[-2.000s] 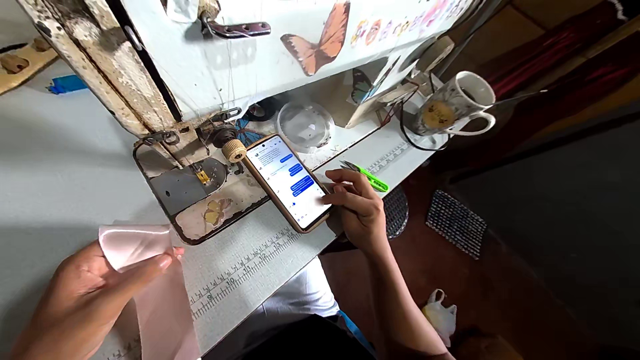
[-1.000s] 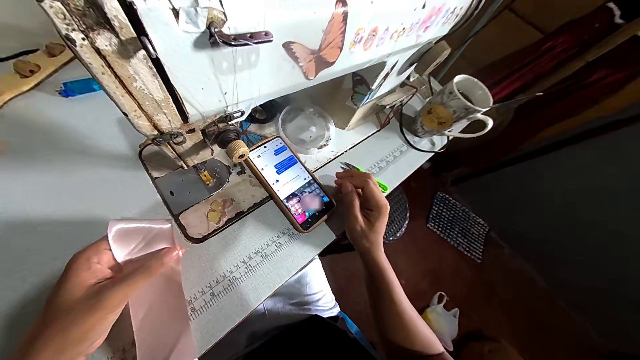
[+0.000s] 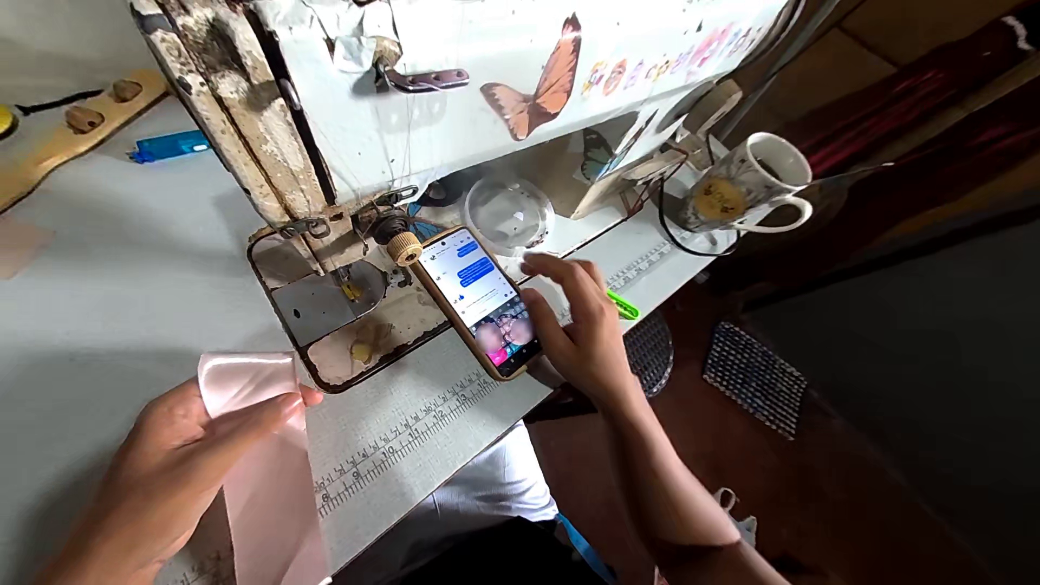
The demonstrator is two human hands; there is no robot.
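My left hand (image 3: 191, 463) pinches a strip of pale pink satin fabric (image 3: 272, 496), whose upper end is folded over the fingers and whose lower part hangs down past the frame's bottom. A smartphone in a tan case (image 3: 479, 301) lies at a slant on the sewing machine's bed, its lit screen showing a chat above a picture. Beside its right edge is my right hand (image 3: 577, 325), thumb and forefinger apart and holding nothing; whether the thumb touches the screen I cannot tell. The machine's presser foot (image 3: 349, 288) is left of the phone, above the metal needle plate (image 3: 317, 313).
The white sewing machine arm (image 3: 422, 122) spans the top. Behind the phone stands a round clear plastic container (image 3: 509, 213). Further right are a patterned mug (image 3: 747, 183) and a cable. Green thread snips (image 3: 624, 305) lie partly behind my right hand. A blue plastic tool (image 3: 171, 147) is at upper left.
My right hand has opened its fingers and shifted toward the phone's upper right edge. On the screen, a picture panel has appeared below the chat since the earliest frame. My left hand keeps the fabric.
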